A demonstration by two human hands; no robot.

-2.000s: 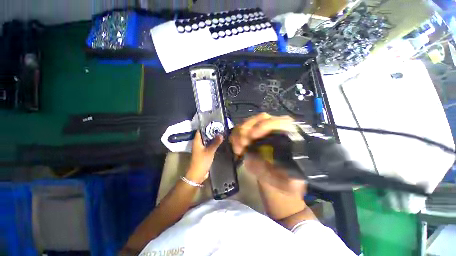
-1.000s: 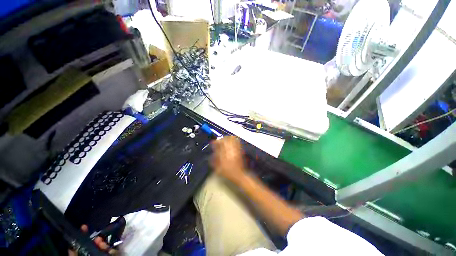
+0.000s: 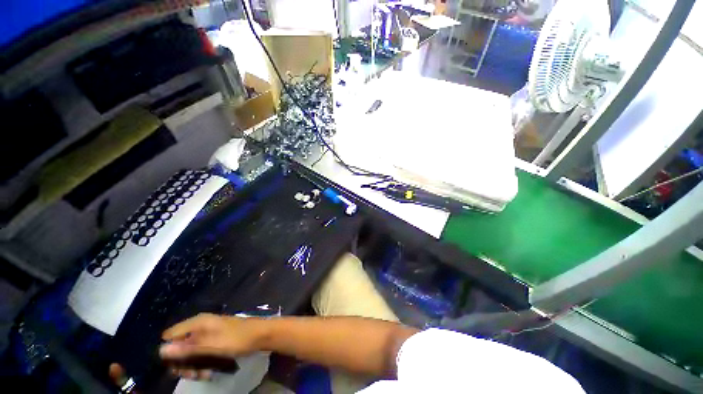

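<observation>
My right hand (image 3: 204, 345) is at the lower left, its arm stretched across the picture. Its fingers are curled above a dark shape, probably the lever handle; I cannot tell whether they grip anything. Only fingertips of my left hand (image 3: 118, 374) show at the bottom left edge. A dark strip beside them looks like the lock panel (image 3: 83, 368), dim and mostly cut off. White paper (image 3: 250, 375) lies under my right hand. Short pale pins (image 3: 299, 258) lie on the black mat (image 3: 254, 223).
A white sheet with black rings (image 3: 127, 265) lies left. White caps (image 3: 307, 200) and a blue tube (image 3: 332, 195) are near the mat's right edge. The screwdriver (image 3: 412, 195) lies beside a white stack (image 3: 432, 138). A metal heap (image 3: 304, 111) and fan (image 3: 559, 58) stand behind.
The view has turned right since the first frame. My right hand has let go of the screwdriver and moved from the mat's right edge to the lower left, beside my left hand.
</observation>
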